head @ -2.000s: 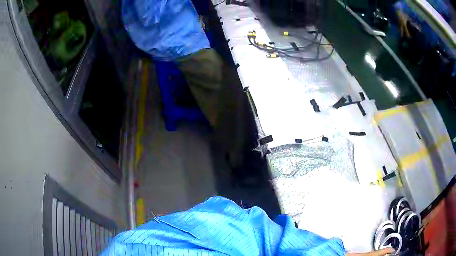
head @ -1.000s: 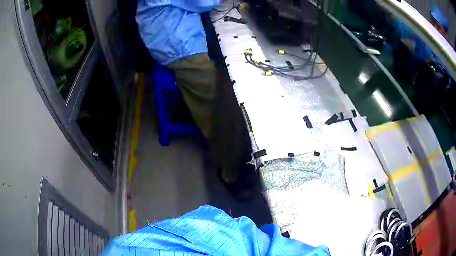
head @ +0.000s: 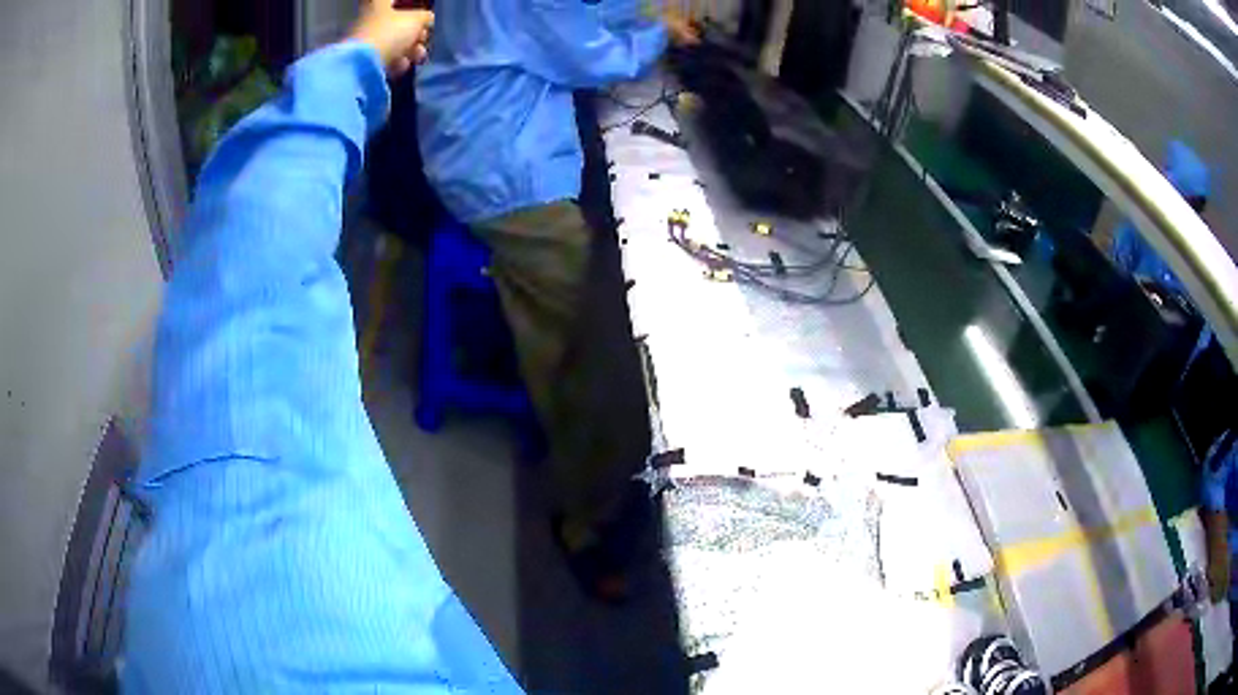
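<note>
My left arm in a blue sleeve reaches up along the left side. My left hand [head: 395, 37] is small at the top edge, with its fingers curled. A small dark reddish patch shows at the fingertips, cut off by the edge; I cannot tell if it is held. My right hand is out of the picture. Silver-white and dark trim rings [head: 994, 668] lie in a pile at the bottom right, partly cut off.
A person in a blue smock [head: 509, 109] stands ahead by a blue stool [head: 462, 333], one hand near a blurred black object [head: 760, 129]. The white-covered bench [head: 760, 360] carries cables [head: 760, 278]. Yellow-taped pads [head: 1066, 530], a red-orange mat [head: 1147, 665] and a green conveyor(?) [head: 971, 326] are at right.
My left arm has come up, raised forward at the left. The hand by the rings at the bottom right has left view. The view has tilted up, showing more of the black object.
</note>
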